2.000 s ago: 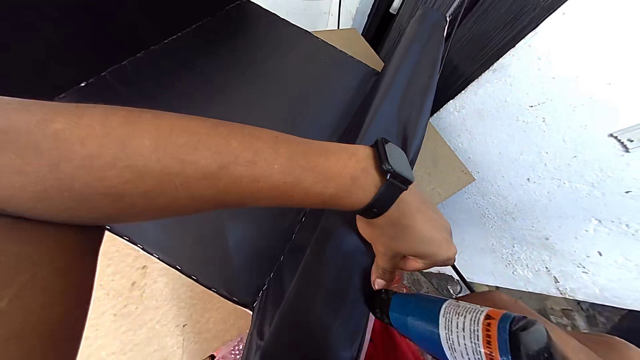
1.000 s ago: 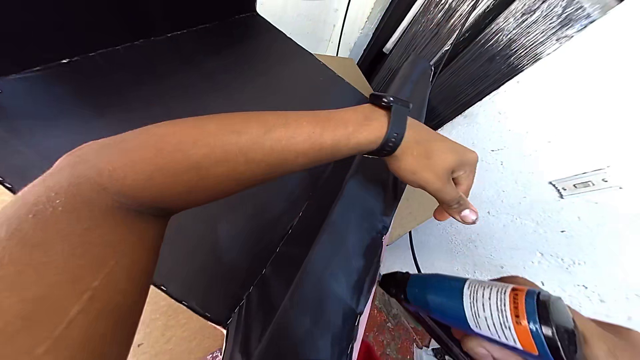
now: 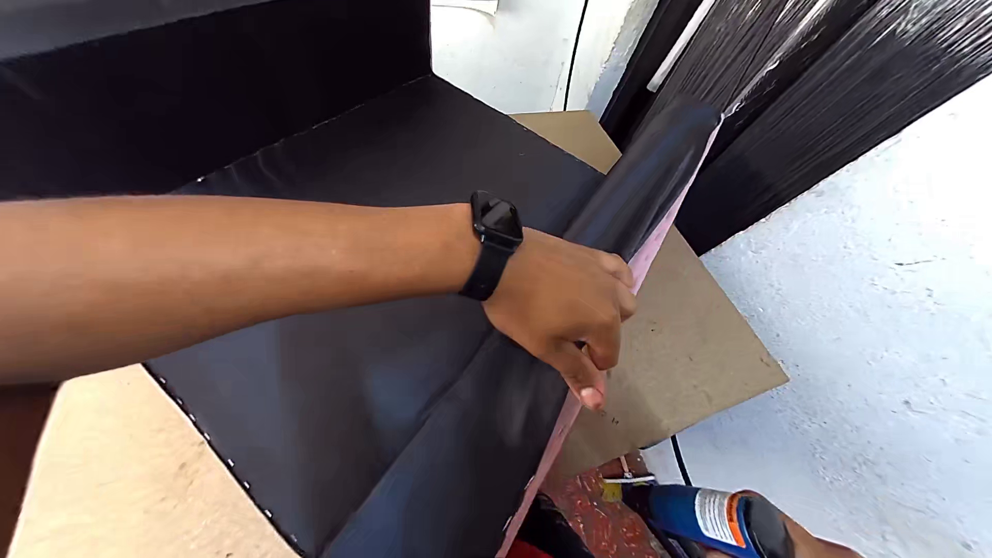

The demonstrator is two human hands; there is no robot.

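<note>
My left hand (image 3: 570, 306), with a black watch (image 3: 496, 232) on the wrist, grips the edge of a padded black upholstery covering (image 3: 465, 426), its fingers curled over the rim. A pink strip (image 3: 552, 446) runs along that edge, with staples in it. At the lower right, my right hand (image 3: 806, 542) is mostly hidden behind a blue and black staple gun (image 3: 697, 515) that it holds, its nose toward the left, apart from the covering. A flat black panel (image 3: 310, 418) with a row of staples along its border lies under my left forearm.
A brown board (image 3: 682, 356) juts out beyond the padded edge. Pale board (image 3: 139, 473) shows at the lower left. Film-wrapped black pieces (image 3: 837, 108) lean at the upper right by a white wall (image 3: 883, 325). A red, worn floor (image 3: 601, 511) shows below.
My left hand, off the edge one second ago, now grips the covering. The staple gun, near the edge in both earlier frames, has moved away to the lower right.
</note>
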